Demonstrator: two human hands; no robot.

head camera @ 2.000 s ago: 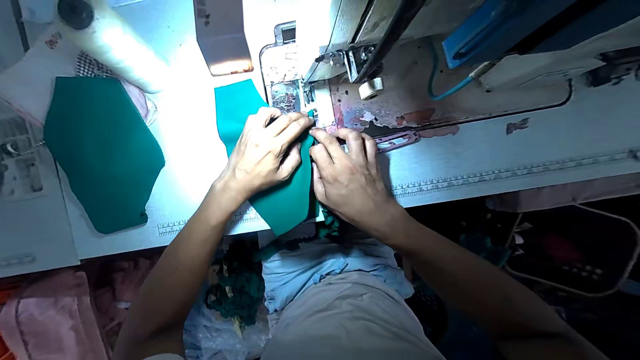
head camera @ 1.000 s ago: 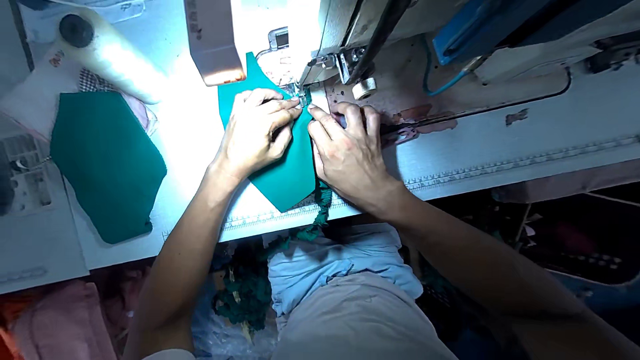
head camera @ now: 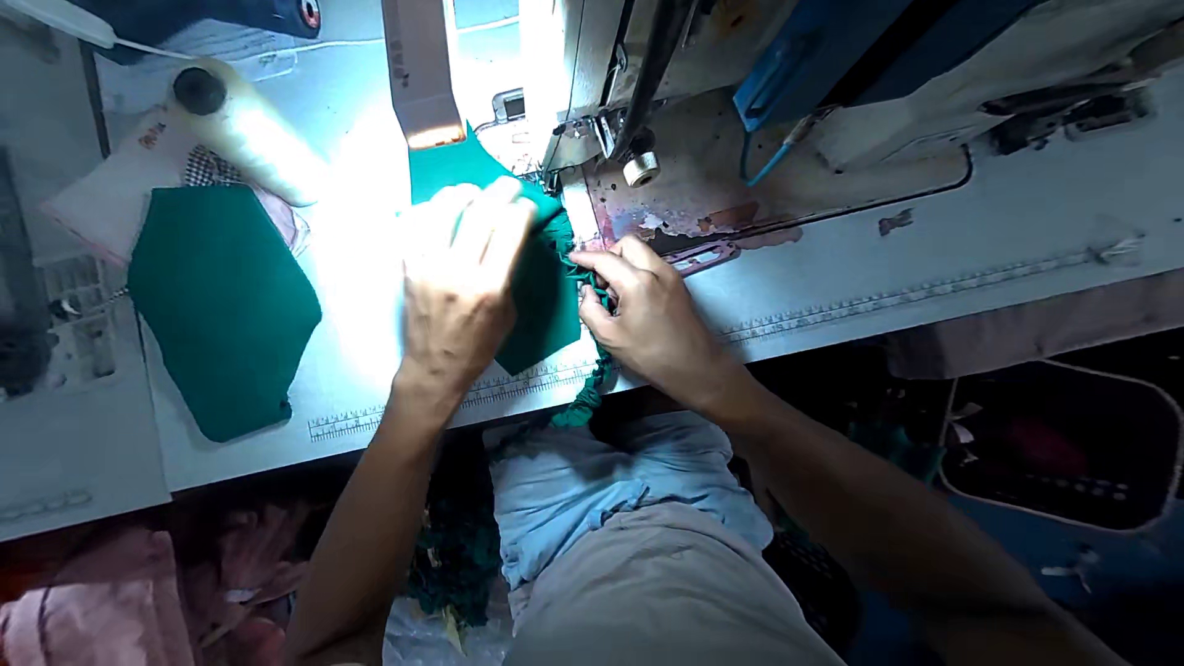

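Observation:
A green fabric panel (head camera: 541,319) lies partly under the presser foot (head camera: 551,180) of a sewing machine (head camera: 573,74). My left hand (head camera: 462,277) is over the panel, fingers bent near its folded edge; whether they grip the cloth is hidden. Between the thumb and fingers of my right hand (head camera: 643,314) is a gathered green fabric strip (head camera: 583,407), which runs along the panel's right edge and hangs over the table edge. Another green panel (head camera: 222,310) lies flat at the left.
A cone of white thread (head camera: 254,134) lies behind the left panel, beside pale and checked cloth scraps (head camera: 111,199). A measuring tape (head camera: 888,301) runs along the table's front edge. Pink cloth (head camera: 102,601) is below at the left; a black basket (head camera: 1064,444) is below at the right.
The panel under my hands has moved away from me, further past the presser foot. My right hand has drawn back from the foot and now pinches the gathered strip.

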